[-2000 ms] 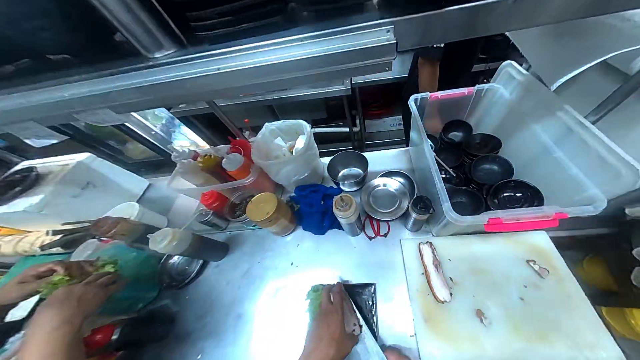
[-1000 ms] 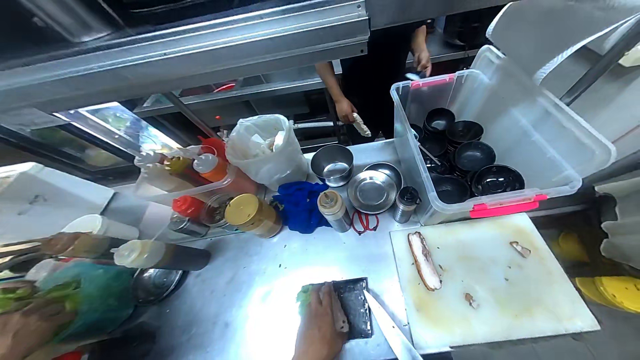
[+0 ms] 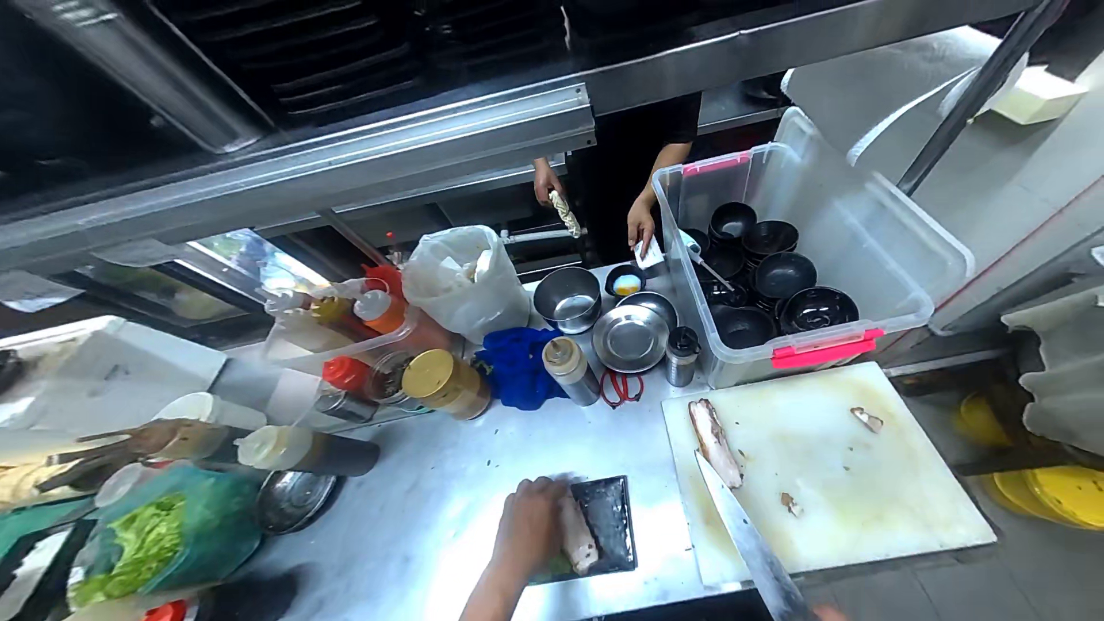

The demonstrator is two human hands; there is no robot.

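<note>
My left hand (image 3: 530, 526) is curled over a piece of cooked meat (image 3: 578, 536) on a rectangular black plate (image 3: 614, 517), with some green leaf partly hidden under the hand. At the bottom edge, my right hand (image 3: 828, 612) barely shows, closed on a long-bladed kitchen knife (image 3: 752, 548). The blade lies over the left part of a white cutting board (image 3: 849, 483), its tip close to a strip of cooked meat (image 3: 716, 444). Small meat scraps (image 3: 867, 420) rest farther right on the board.
A clear bin (image 3: 936, 302) of black bowls stands behind the board. Steel bowls (image 3: 631, 338), squeeze bottles (image 3: 569, 369), red-handled scissors (image 3: 621, 388) and a blue cloth (image 3: 522, 366) line the counter's back. Lettuce (image 3: 129, 552) is at left. Across, another person's hand (image 3: 641, 226) holds something white.
The knife has moved right, from beside the black plate to over the cutting board. The co-worker's hands at the lettuce have left view. Another person has appeared across the counter.
</note>
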